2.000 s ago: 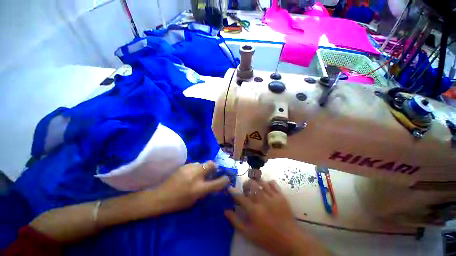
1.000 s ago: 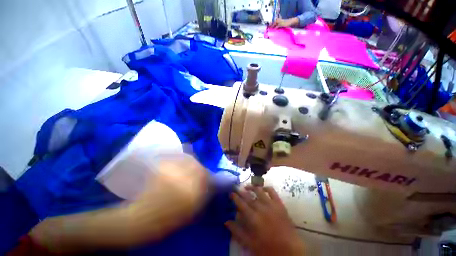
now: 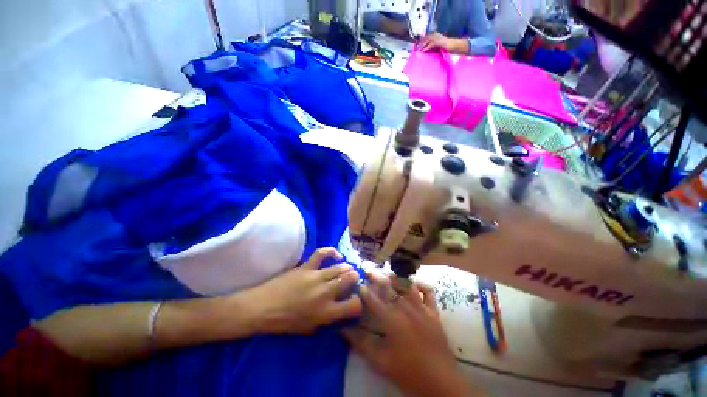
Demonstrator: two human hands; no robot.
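Note:
The blue garment [image 3: 155, 186] is heaped left of the sewing machine [image 3: 496, 225], which has a cream head with HIKARI lettering. A white rounded panel [image 3: 240, 248] lies on the blue cloth. My left hand [image 3: 310, 295] has its fingers bent on the garment's edge just left of the needle area, pinching the cloth. My right hand [image 3: 403, 326] is close beside it, under the left end of the machine head; its fingertips are at the cloth edge and partly hidden. The needle and presser foot are mostly hidden by my fingers and the head.
Blue and orange snips [image 3: 491, 316] lie on the bed right of the needle, beside dark scraps [image 3: 457, 296]. Behind the machine are pink fabric [image 3: 496, 81], a green-white basket [image 3: 535, 128] and another person's hand and sleeve [image 3: 465, 39]. A pale wall is on the left.
My left hand was blurred over the white panel a second ago and is now back at the cloth edge beside my right hand. The view has shifted slightly.

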